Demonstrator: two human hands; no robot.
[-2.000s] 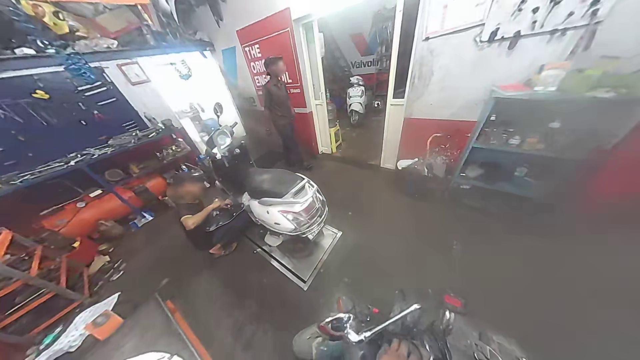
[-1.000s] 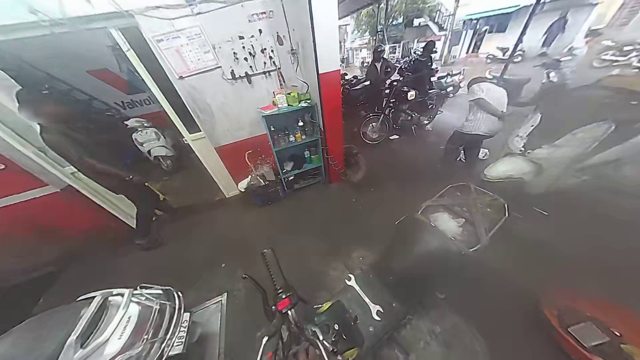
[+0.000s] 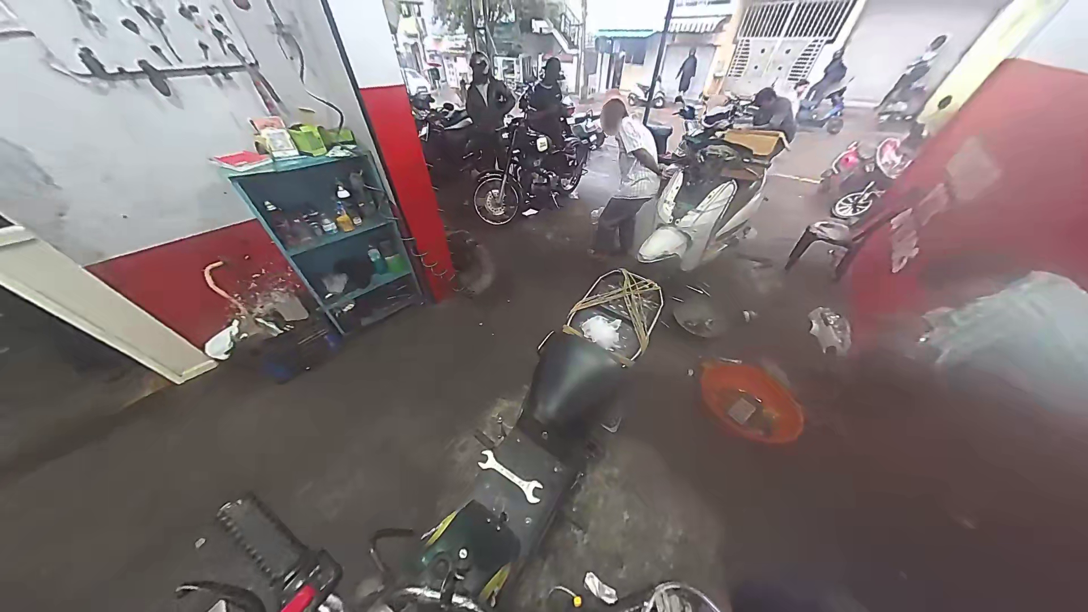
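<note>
Neither of my hands shows in the head view now. Below me stands a motorcycle, its black seat (image 3: 576, 380) pointing away and its rear rack (image 3: 631, 293) wound with yellowish cord over a white crumpled thing. A double open-ended spanner (image 3: 510, 476) lies across the flat dark part between the seat and the green fuel tank (image 3: 470, 541). At the lower left is a rubber handlebar grip (image 3: 263, 537) with a red switch beside it, and a lever under it. The bottom edge cuts off the rest of the handlebar area.
An orange basin (image 3: 752, 402) with a small block in it sits on the floor to the right. A teal shelf (image 3: 331, 242) with bottles stands by the left wall. Beyond the rack, a person (image 3: 627, 170) leans at a white scooter (image 3: 701, 208); a plastic chair (image 3: 837, 238) stands at right.
The view has swung far to the right, from the white scooter on the platform to the street side. A hand seen low in the frame two seconds ago is out of view now.
</note>
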